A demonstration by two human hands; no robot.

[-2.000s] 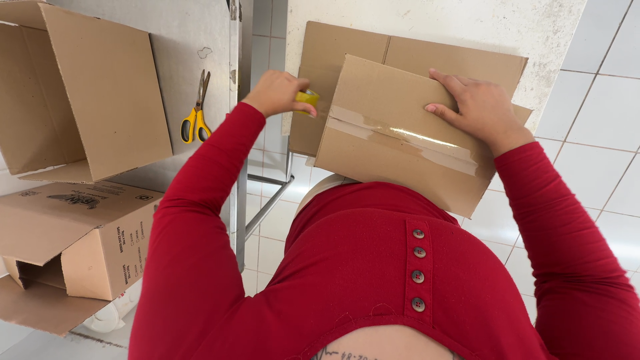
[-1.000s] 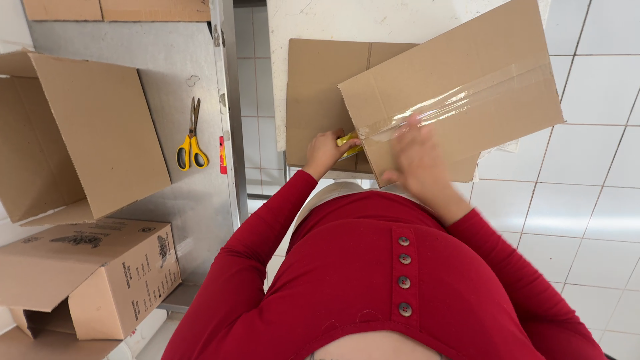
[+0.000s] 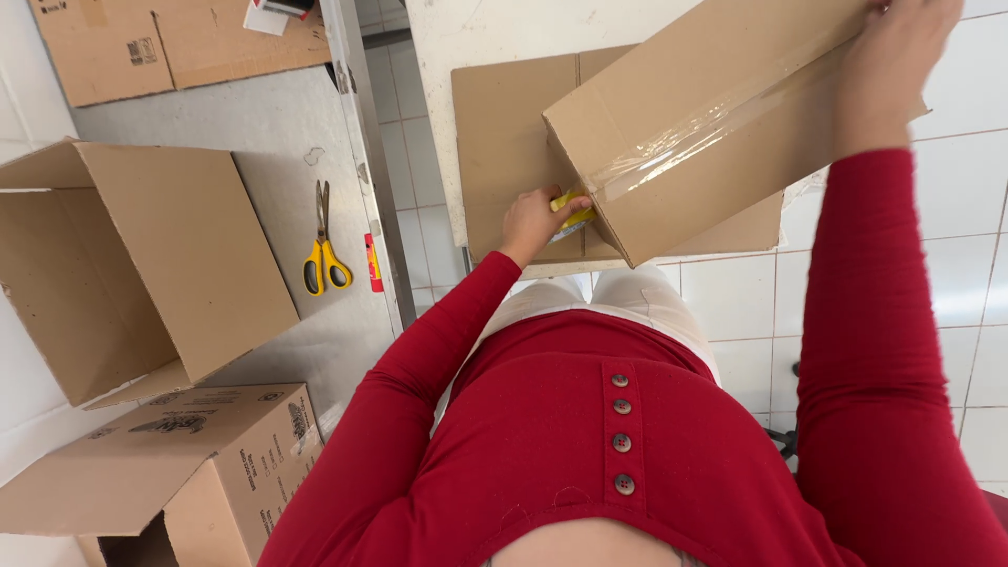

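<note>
A cardboard box lies tilted across a flat cardboard sheet on a white table. Clear tape runs along the box's upper face and reaches its near left edge. At that edge my left hand grips a yellow tape roll, partly hidden by the fingers. My right hand is on the far right end of the box; its fingertips are cut off by the top of the view, so its grip is unclear.
On the metal table at the left lie yellow-handled scissors and a red glue stick. An open cardboard box and a printed box stand beside them. Flattened cardboard lies at the upper left. White floor tiles show at right.
My right hand has moved from the taped face near the left edge to the box's far right end. My left hand stays at the left edge with the tape roll.
</note>
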